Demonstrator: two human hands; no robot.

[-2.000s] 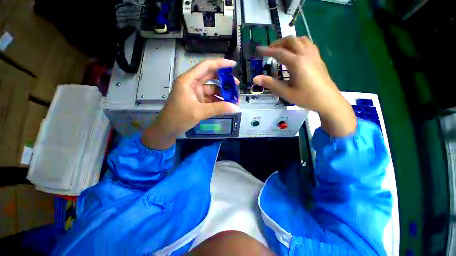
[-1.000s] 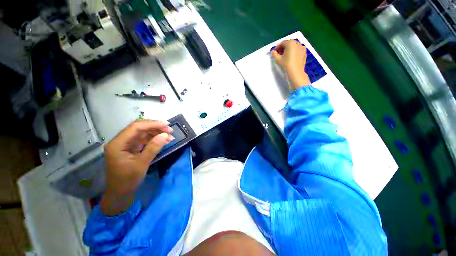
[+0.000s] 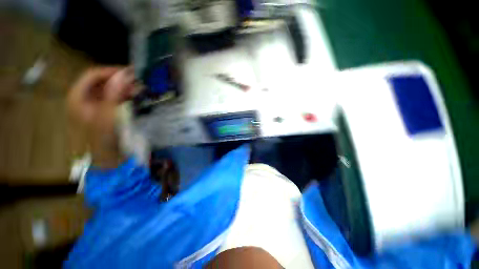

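Observation:
The whole view is blurred. My left hand (image 3: pixel 102 94) is at the left side of the left fixture (image 3: pixel 170 97), its fingertips at the fixture's edge. Whether they hold anything is too blurred to tell. A dark-blue part (image 3: pixel 159 79) lies in that fixture, at the machine's front left. My right hand is out of the picture; only the blue right sleeve shows at the lower right edge. The white board (image 3: pixel 409 178) lies right of the machine with a block of dark-blue parts (image 3: pixel 417 104) near its far end.
The lit touch screen (image 3: pixel 233 127) is on the machine's front, with a red button (image 3: pixel 310 117) to its right. A thin dark tool with a red end (image 3: pixel 231 81) lies on the white machine top. The machine head (image 3: pixel 210 21) is behind. Brown cartons (image 3: pixel 37 121) stand at the left.
The view has turned. My left hand has moved from beside the screen to the left fixture, which now stands at the front. My right hand has left the parts on the board and the picture.

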